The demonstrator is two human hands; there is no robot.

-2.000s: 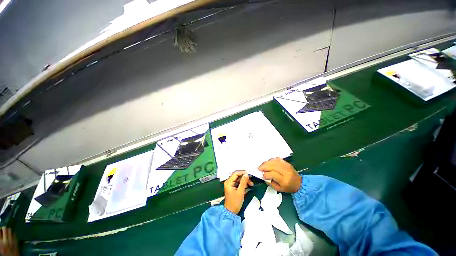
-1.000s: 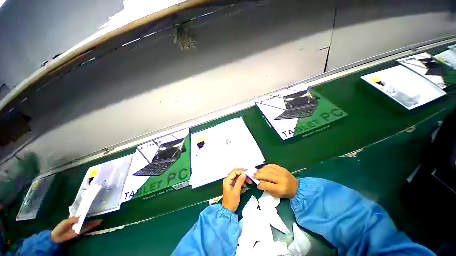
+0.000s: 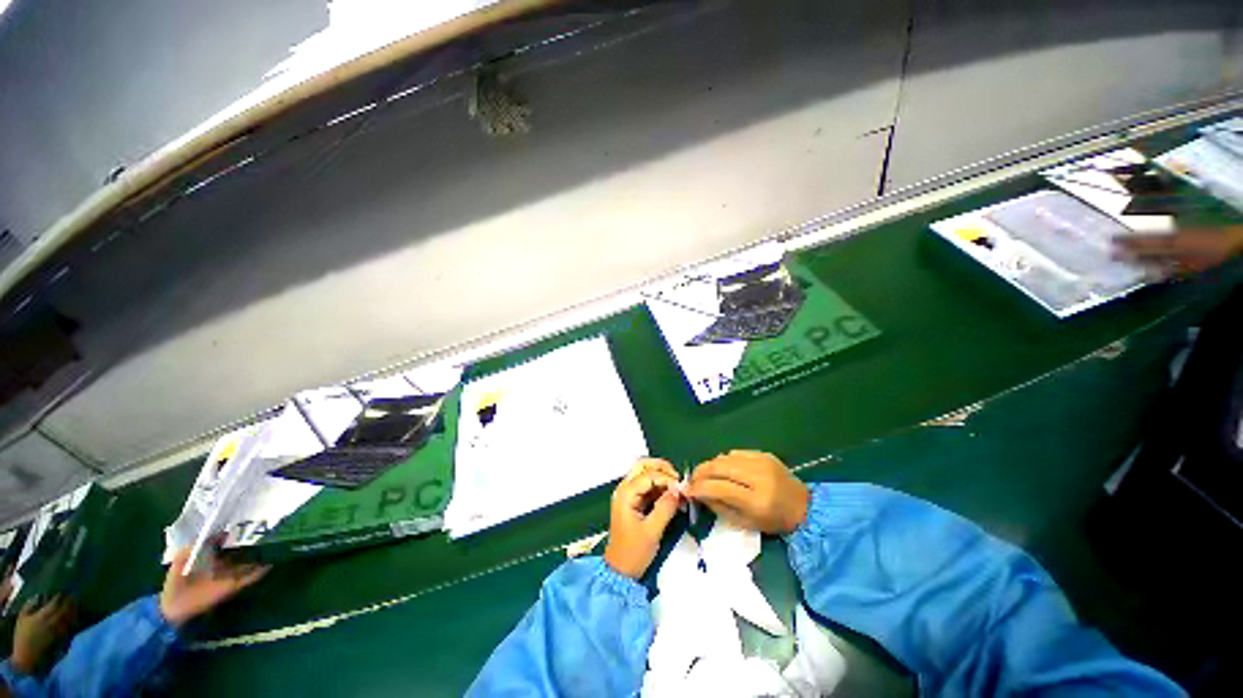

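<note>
My left hand (image 3: 641, 518) and my right hand (image 3: 747, 491) meet fingertip to fingertip above the front bench edge. They hold a small white label (image 3: 686, 488) between them, mostly hidden by the fingers. A loose pile of white slips (image 3: 702, 614) lies just below my hands. A white-faced box base (image 3: 545, 434) with a small yellow-and-black mark lies on the belt, up and left of my hands, not touched by them. A green and white box lid (image 3: 757, 321) with a laptop-like picture lies beyond my hands.
Another box lid (image 3: 368, 457) lies at left, beside a white-faced box where a neighbour's hand (image 3: 205, 586) holds a white sheet. More boxes (image 3: 1050, 246) lie at right, with another person's blurred hand (image 3: 1186, 250). The dark green belt (image 3: 872, 389) runs across, below a pale panel.
The boxes have moved left along the belt. My hands stay nearly in place, still pinching the label. A neighbour's hand has come in at right; the left neighbour's hands and sheet have come into view.
</note>
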